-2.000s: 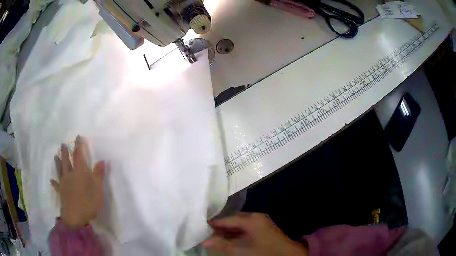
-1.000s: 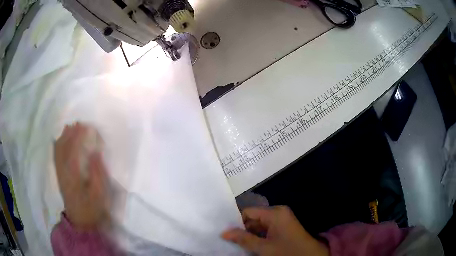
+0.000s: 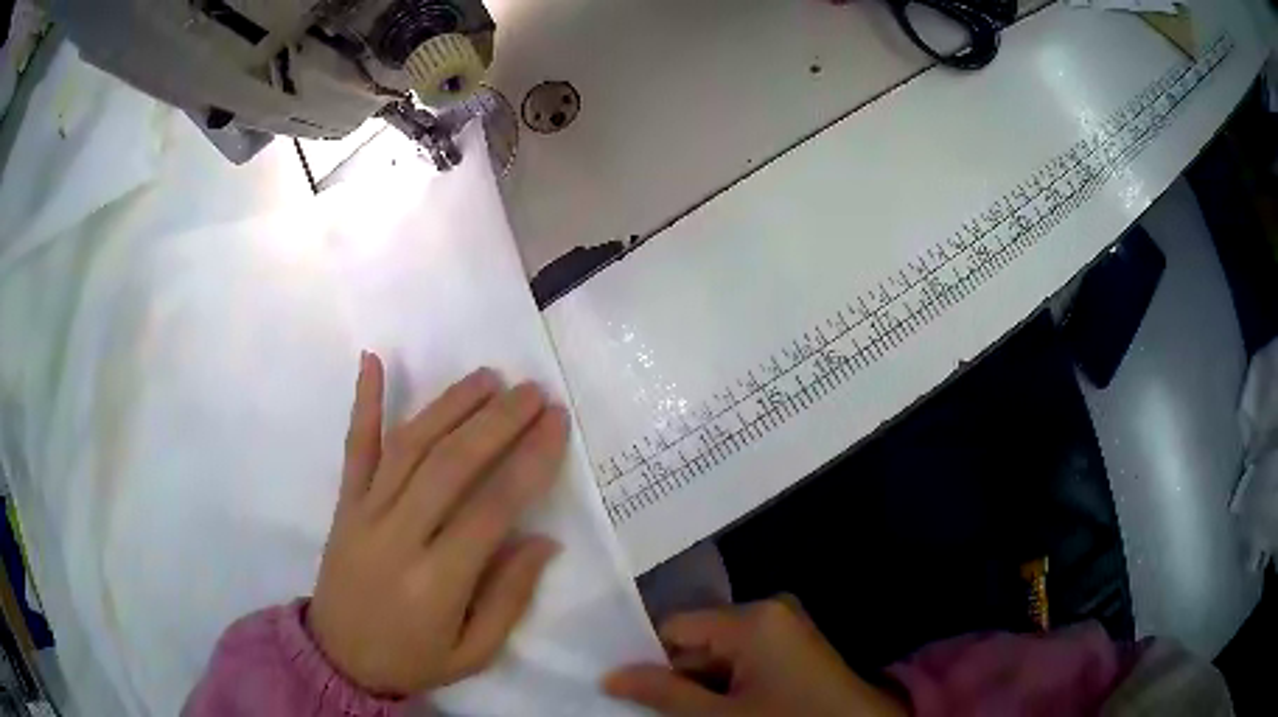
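A large white fabric panel (image 3: 252,364) lies over the left of the table, its straight right edge running from the presser foot (image 3: 439,146) down to the table's front. My left hand (image 3: 435,539) lies flat on the cloth beside that edge, fingers spread. My right hand (image 3: 764,665) pinches the edge at the bottom, between thumb and fingers; its lower part is cut off by the frame. The sewing machine head (image 3: 266,56) with its cream ribbed knob (image 3: 446,67) stands above the cloth.
Black shears (image 3: 956,31) lie at the top right, beside a paper label cut by the frame. A printed ruler (image 3: 897,301) runs along the table's front edge. A flat black rectangle, maybe a smartphone (image 3: 1114,311), lies off the table at right.
My left hand has moved right across the cloth to its right edge. My right hand has moved slightly right and still pinches the edge. The edge now lies straighter; the view has shifted.
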